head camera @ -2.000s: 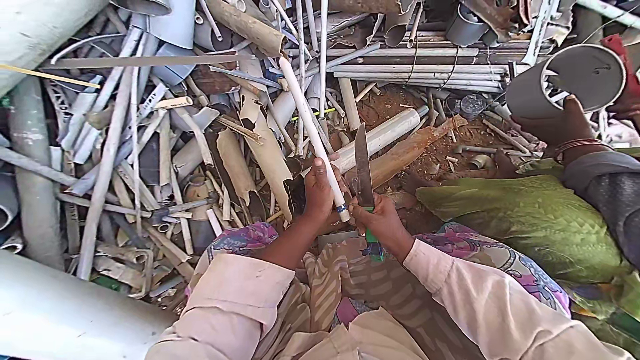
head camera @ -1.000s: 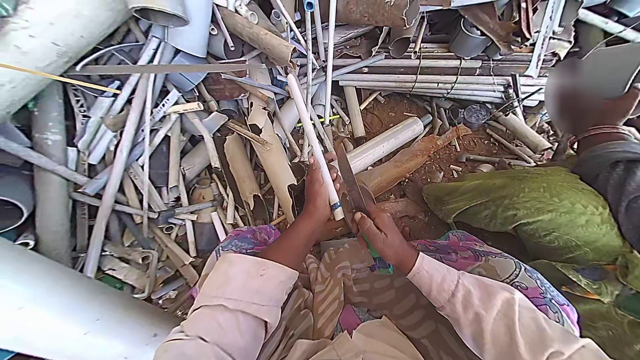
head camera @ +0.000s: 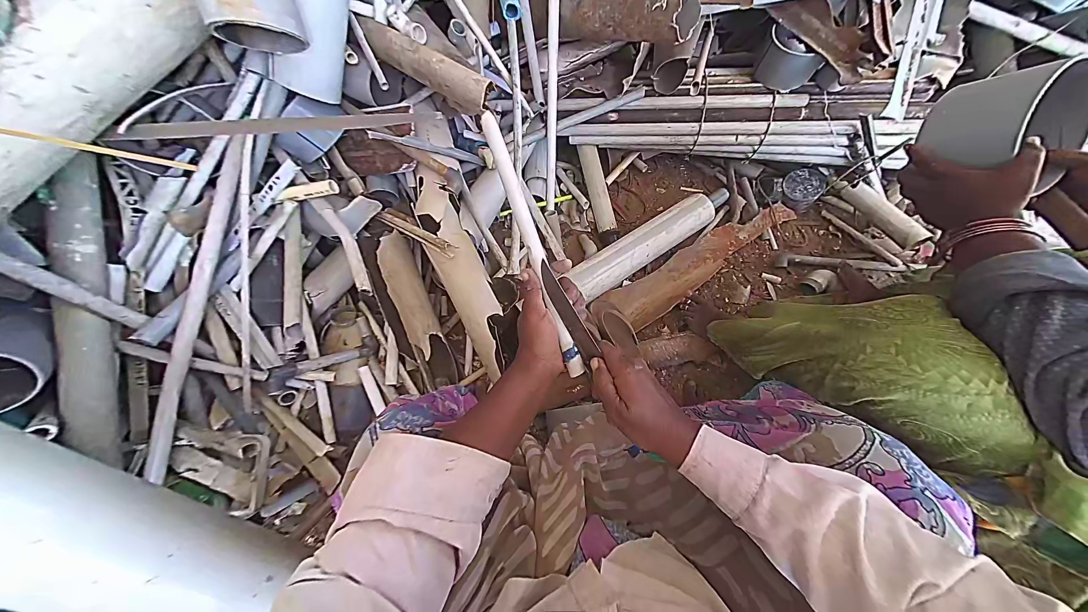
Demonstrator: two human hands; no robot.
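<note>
My left hand [head camera: 541, 327] grips a thin white plastic pipe [head camera: 512, 183] near its lower end, where a blue band [head camera: 570, 354] goes around it. The pipe slants up and to the left over the scrap. In my right hand [head camera: 636, 391] is a knife; its dark, flat blade [head camera: 568, 306] lies along the right side of the pipe, close to my left fingers. Whether the edge touches the pipe cannot be told. My right fingers cover most of the handle.
Broken pipe pieces [head camera: 289, 255] lie heaped at the left and ahead. A large pale pipe [head camera: 127, 527] spans the lower left. Bundled thin pipes [head camera: 714, 140] lie ahead. On the right, a co-worker's hand [head camera: 973, 191] holds a wide grey pipe [head camera: 977, 119].
The knife blade was upright and apart from the pipe two seconds ago; it has tilted left and now lies along it. The co-worker's grey pipe has shifted and turned.
</note>
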